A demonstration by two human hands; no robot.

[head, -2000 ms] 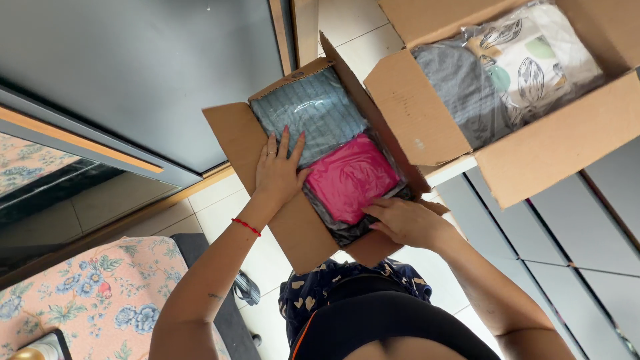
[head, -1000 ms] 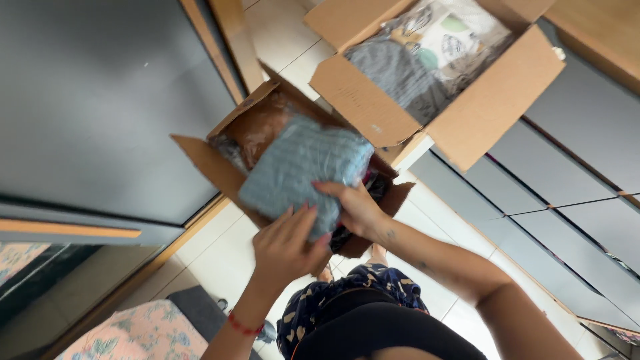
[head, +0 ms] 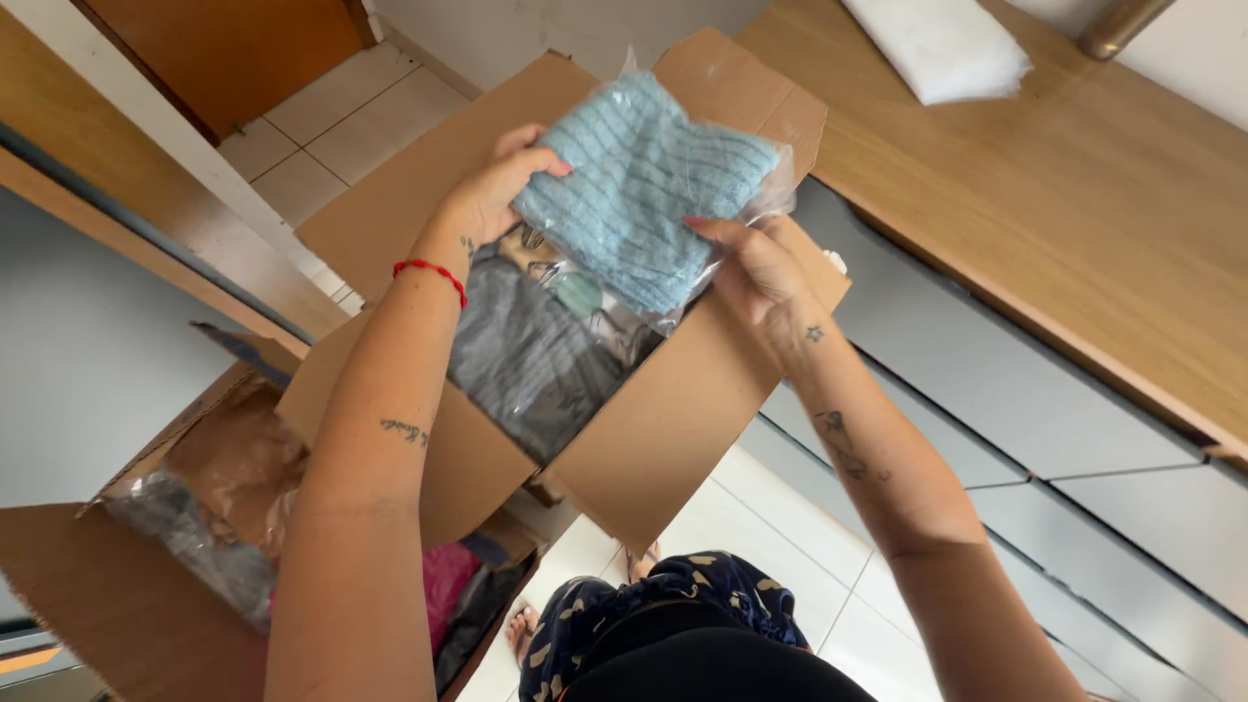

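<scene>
Both my hands hold a light blue ribbed knit garment in a clear plastic bag (head: 648, 185), tilted above an open cardboard box (head: 643, 468). My left hand (head: 502, 180) grips its left edge, thumb on top; my right hand (head: 756, 268) pinches its lower right edge. Under it in the box lie a bagged grey garment (head: 536, 361) and a bagged white printed fabric (head: 585, 292), partly hidden. Another open cardboard box (head: 127, 595), at the lower left, holds a brown bagged garment (head: 244, 468), a pink one (head: 447, 585) and dark bagged items, partly behind my left forearm.
A wooden-topped dresser (head: 975, 214) with grey drawers stands on the right, bearing a folded white item (head: 941, 44) and a metallic cylindrical object (head: 1121, 24). A grey sliding door (head: 97, 312) is at the left, and a brown wooden door (head: 224, 58) at the upper left. White floor tiles show below.
Two seconds ago the blue garment lay in the smaller box beside the pink one. It was lifted out and is now over the other box. The view has shifted towards the dresser.
</scene>
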